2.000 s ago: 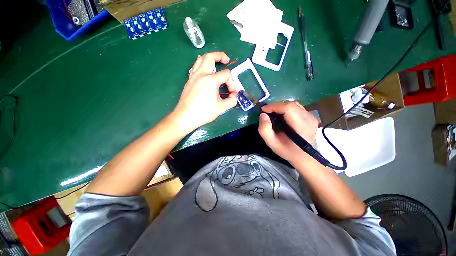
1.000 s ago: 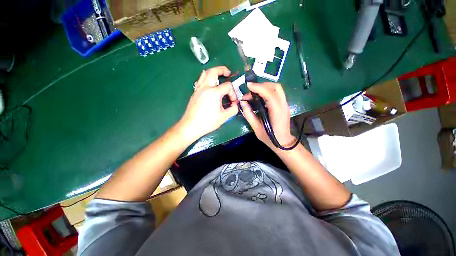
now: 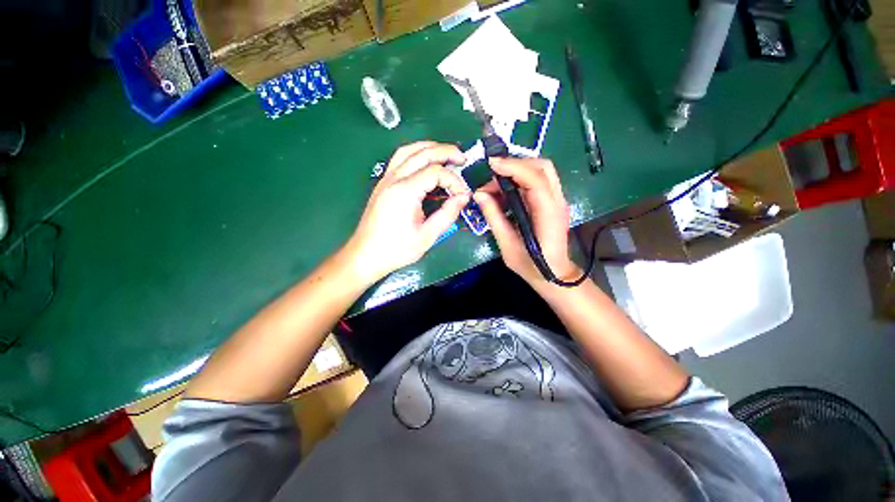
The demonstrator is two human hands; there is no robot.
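Note:
My left hand (image 3: 407, 208) has its thumb and fingers pinched at the left side of a white housing frame (image 3: 473, 154); the fingers partly hide what they pinch. A small blue circuit board (image 3: 474, 218) shows at the frame's near end. My right hand (image 3: 530, 211) holds the soldering iron (image 3: 514, 201) against the palm, its metal tip pointing up and away over the white sheets. The right thumb and fingertip are close to the left fingertips at the blue board. Whether the right fingertips also grip a wire cannot be told.
White flat sheets (image 3: 493, 69) and another windowed frame (image 3: 533, 125) lie beyond the hands. A clear oval object (image 3: 380, 103), a blue-and-white component sheet (image 3: 295, 89), a pen-like tool (image 3: 583, 110) and a grey cylinder (image 3: 704, 59) lie around. The iron's black cord (image 3: 677, 202) runs right.
The iron has swung from pointing at the blue board to pointing away from it. My right hand has moved left beside my left fingertips. The blue board shows again after being mostly covered.

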